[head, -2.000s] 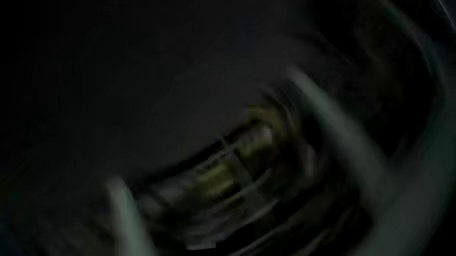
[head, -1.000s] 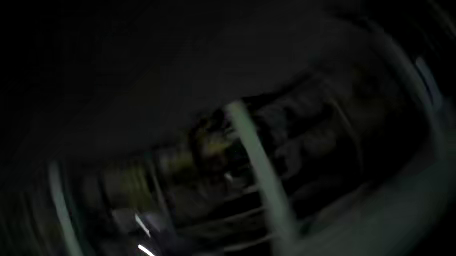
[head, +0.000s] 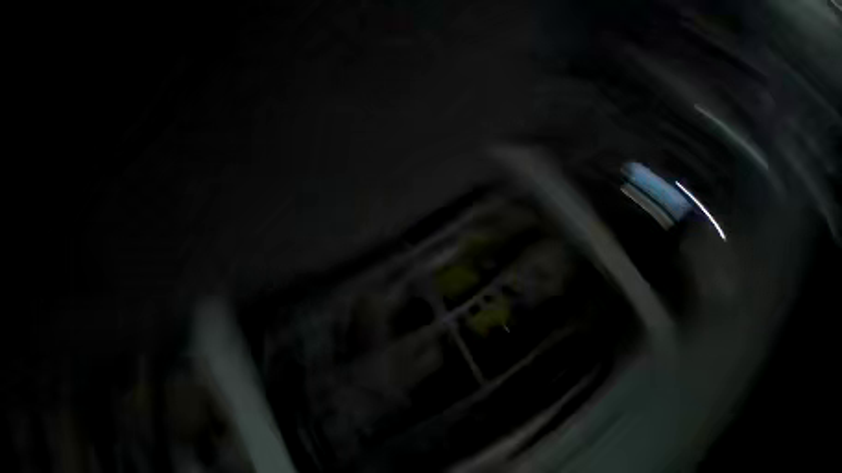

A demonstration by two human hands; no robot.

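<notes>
The view is very dark, tilted and blurred. Neither my left hand nor my right hand can be made out. Two pale green bars stand in front of me, one at the lower left and one right of the middle. Between them is a dim shape like a rack or window with thin crossing lines. Dull yellow patches show in it; what they are cannot be told.
A pale greenish surface runs along the lower right. A small blue-white bright patch with a thin streak of light lies at the right. Black, unreadable darkness fills the upper left.
The pale bars and yellow patches have shifted across the view as the camera moved. The blue-white patch now shows more clearly at the right. The bright streaks at the lower left are gone.
</notes>
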